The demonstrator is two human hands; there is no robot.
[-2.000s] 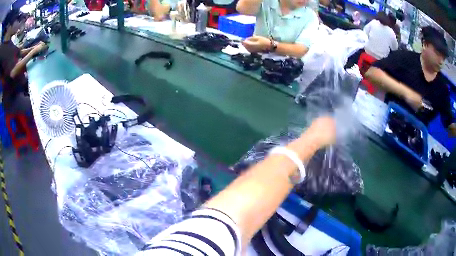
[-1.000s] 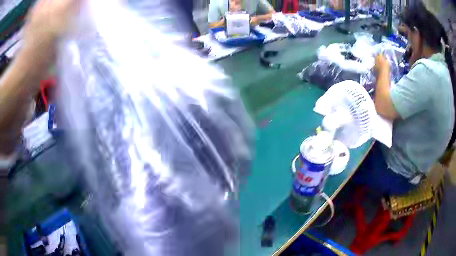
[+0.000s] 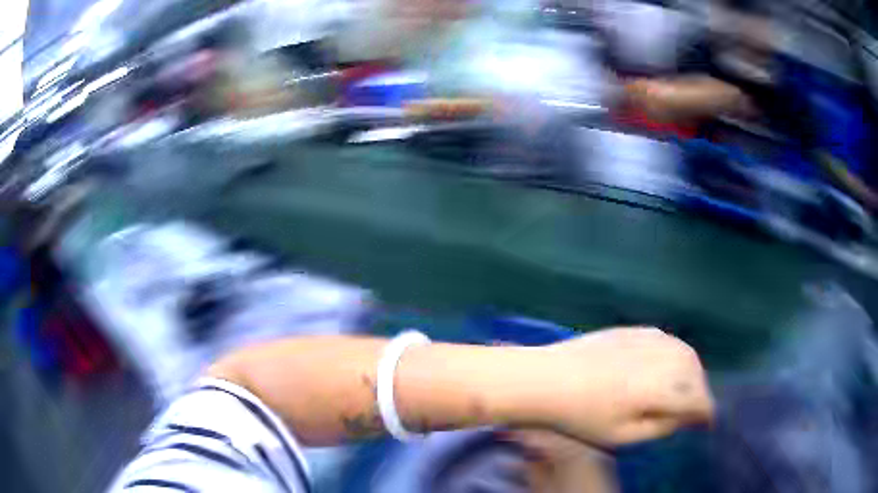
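Note:
The view is strongly blurred. My left arm, with a white wristband and striped sleeve, reaches across the lower middle. My left hand (image 3: 650, 385) has curled fingers; whether it grips anything is hidden. Below it, a blurred patch of skin, apparently part of my right hand (image 3: 573, 467), is cut off by the bottom edge; its fingers do not show. A blurred clear bag with dark contents (image 3: 804, 409) is at the right, beside my left hand. The blue tray's edge (image 3: 525, 330) shows behind my forearm, and dark curved parts show faintly below it.
The dark green conveyor (image 3: 481, 236) crosses behind my arm. A blurred white sheet or clear plastic with dark parts (image 3: 207, 303) lies at the left. Blurred people and work things are along the far side, including a person's arm (image 3: 679, 99).
The view has swung back from the spray can and fan on the right. The large bag no longer fills the view's left half. My left arm now lies across the lower middle.

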